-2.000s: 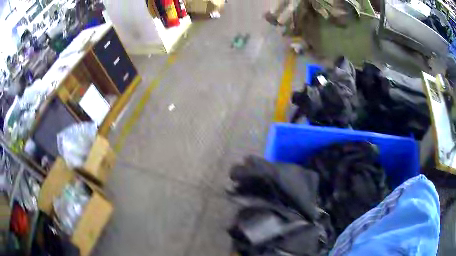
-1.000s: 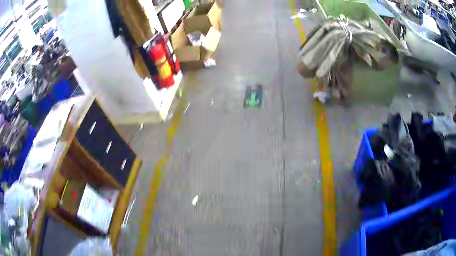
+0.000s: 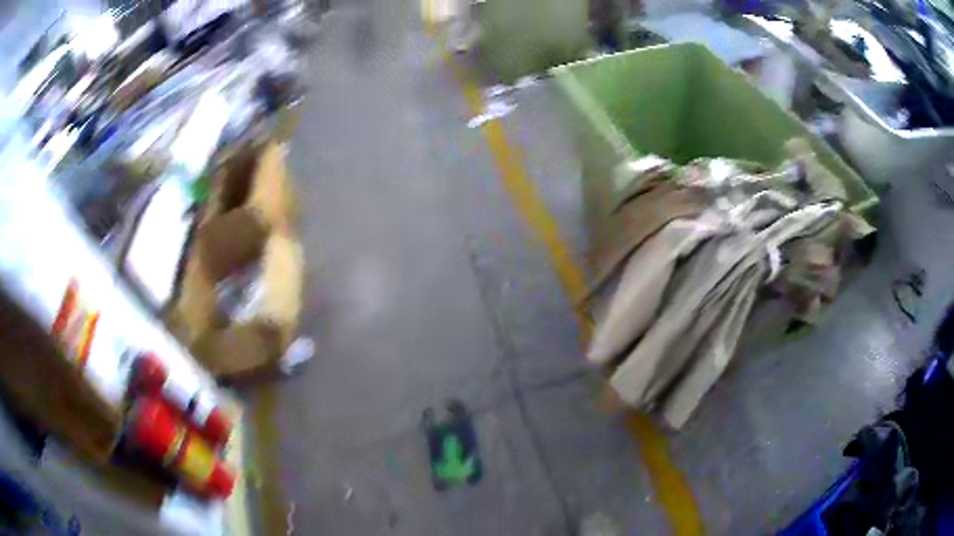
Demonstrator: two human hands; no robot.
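No hand of mine is in the picture. A green bin (image 3: 722, 110) stands right of the aisle, its inside showing at the back. Tan cloth pieces (image 3: 696, 283), gathered in a bundle, hang over its near side and spread over the yellow line. At the lower right edge, dark cloth (image 3: 889, 487) lies by a blue bin (image 3: 821, 518), both cut off by the frame.
Grey aisle floor with yellow lines (image 3: 544, 225) runs ahead, with a green arrow mark (image 3: 453, 450). Open cardboard boxes (image 3: 246, 345) stand at left. Red fire extinguishers (image 3: 178, 440) stand by a white pillar. A pale tub (image 3: 900, 147) is at upper right. The picture is blurred.
The view has moved forward along the aisle. The green bin and tan cloth are nearer; the blue bins have slid to the lower right edge. The blue sleeve has left the picture.
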